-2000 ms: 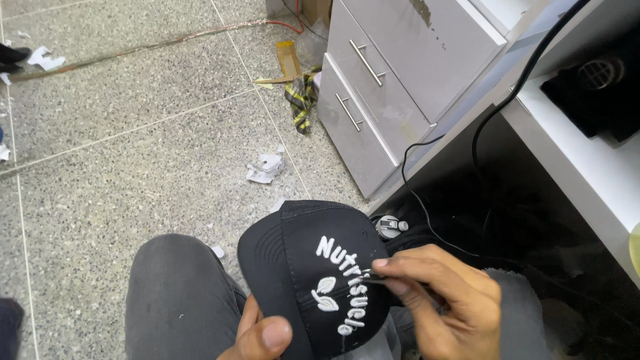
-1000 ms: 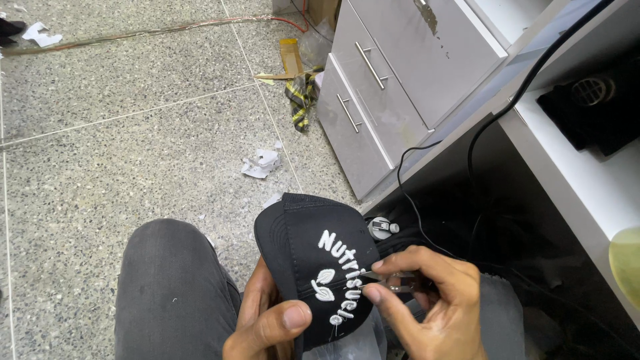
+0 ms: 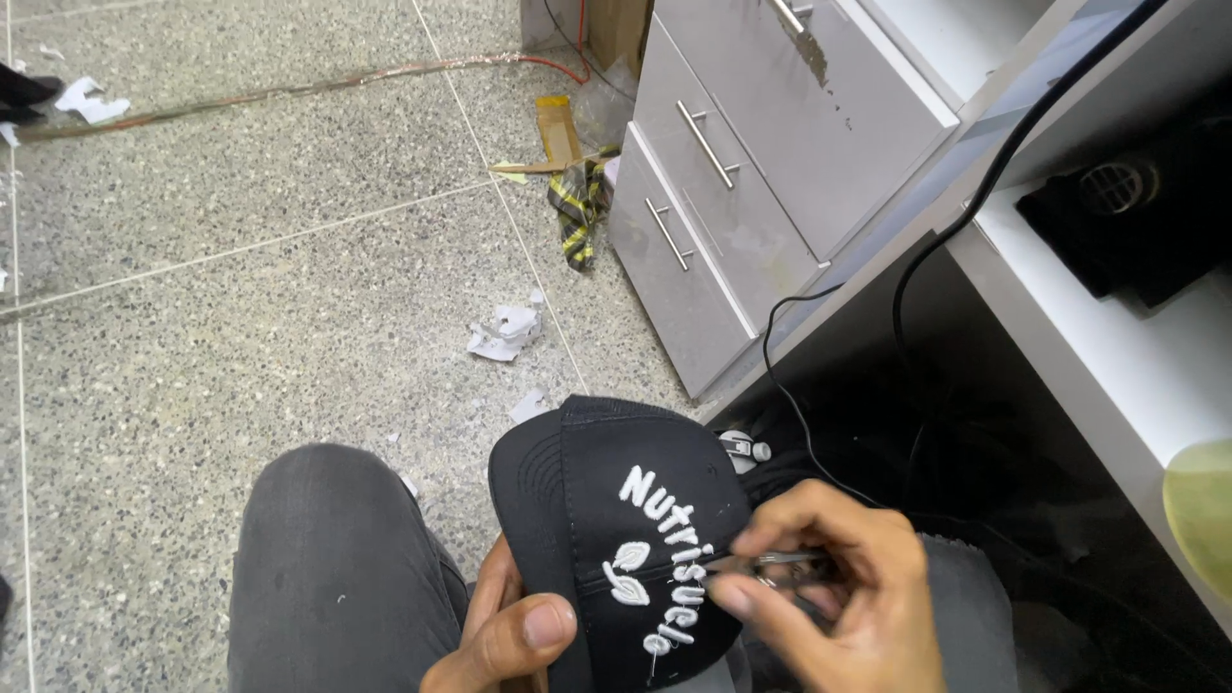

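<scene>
A black baseball cap (image 3: 616,443) with raised white embroidered lettering and a two-leaf motif (image 3: 628,575) is held above the lap, its brim toward the left. My left hand (image 3: 510,630) grips the brim side, thumb on top and fingers beneath. In my right hand (image 3: 847,577) is a small metal tool, likely thread snips (image 3: 784,560), with its tip at the middle of the lettering; the hand is slightly blurred and hides part of the tool. A loose white thread (image 3: 654,664) hangs from the last letter at the cap's lower edge.
A grey drawer cabinet (image 3: 674,245) and a white shelf (image 3: 1088,318) stand on the right, with black cables (image 3: 1001,173) running down. Torn white paper (image 3: 505,332), a yellow-and-black cloth (image 3: 577,212) and a cardboard piece (image 3: 556,130) lie on the speckled floor.
Two seconds ago the right fingers were pinched near the lettering; the thumb and forefinger are now farther apart around the tool. The left hand keeps its hold on the cap.
</scene>
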